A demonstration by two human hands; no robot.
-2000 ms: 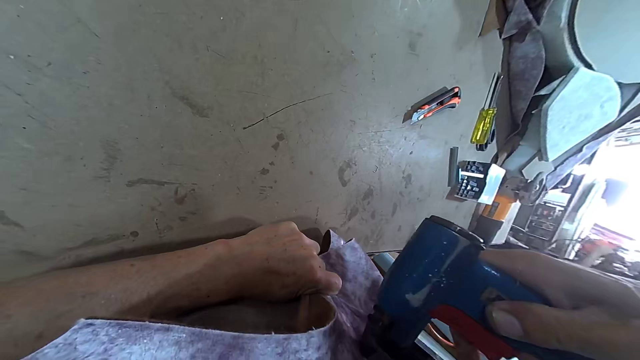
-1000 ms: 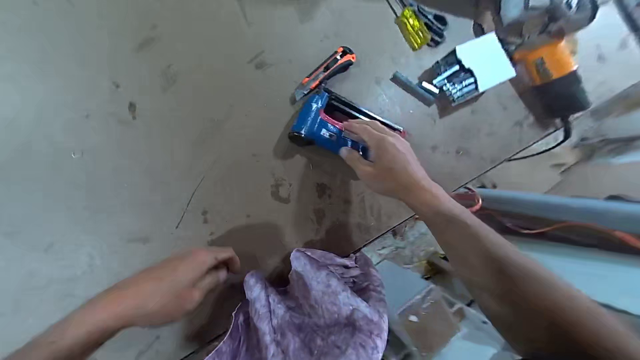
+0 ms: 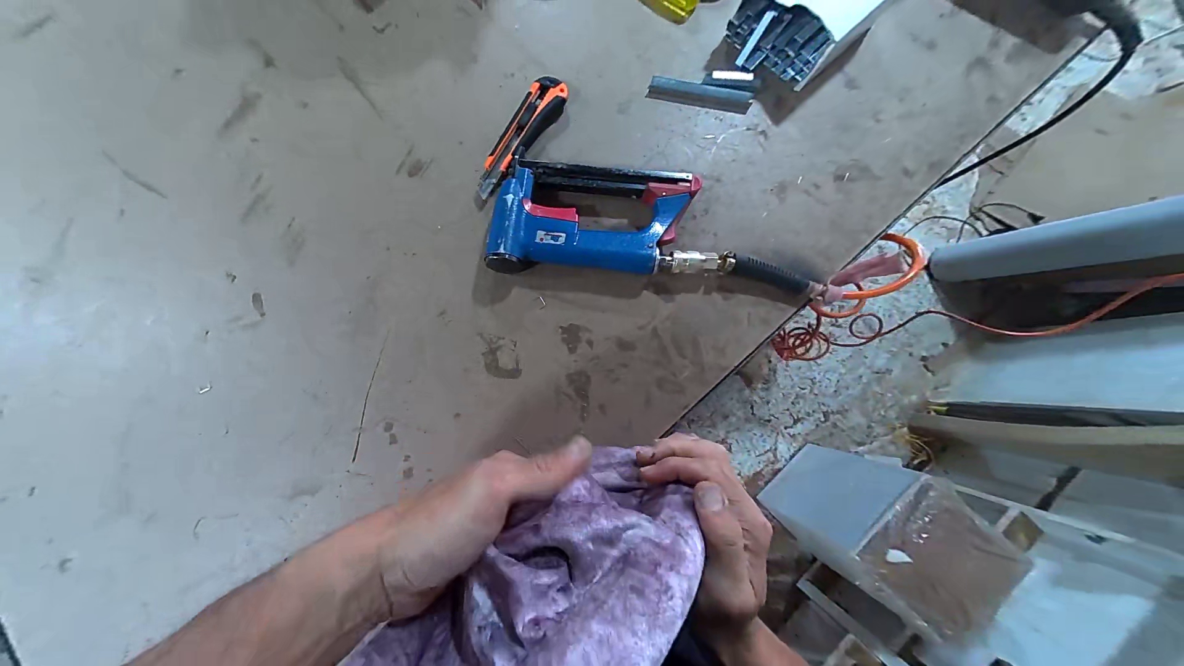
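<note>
Both my hands grip a bunched piece of mottled purple fabric [image 3: 601, 573] at the bottom centre, by the table's edge. My left hand [image 3: 481, 518] holds its left side, thumb on top. On the right side, my right hand [image 3: 721, 527] has its fingers curled over the cloth. Beyond them a blue pneumatic staple gun [image 3: 592, 250] lies on its side on the table, joined to a black air hose [image 3: 772, 274]. An orange and black snap-off utility knife [image 3: 524, 134] lies against the gun's far left end.
Staple strips [image 3: 700, 93] lie beside an opened box of staples [image 3: 786, 42] at the table's far side. A yellow handle [image 3: 672, 7] shows at the top edge. Past the slanting edge of the table [image 3: 1008, 116] are an orange coiled hose [image 3: 902, 268] and a grey box-like piece [image 3: 842, 495].
My right hand has let go of the staple gun, which now lies on the table, and has come back to the fabric. My left hand has moved right onto the cloth.
</note>
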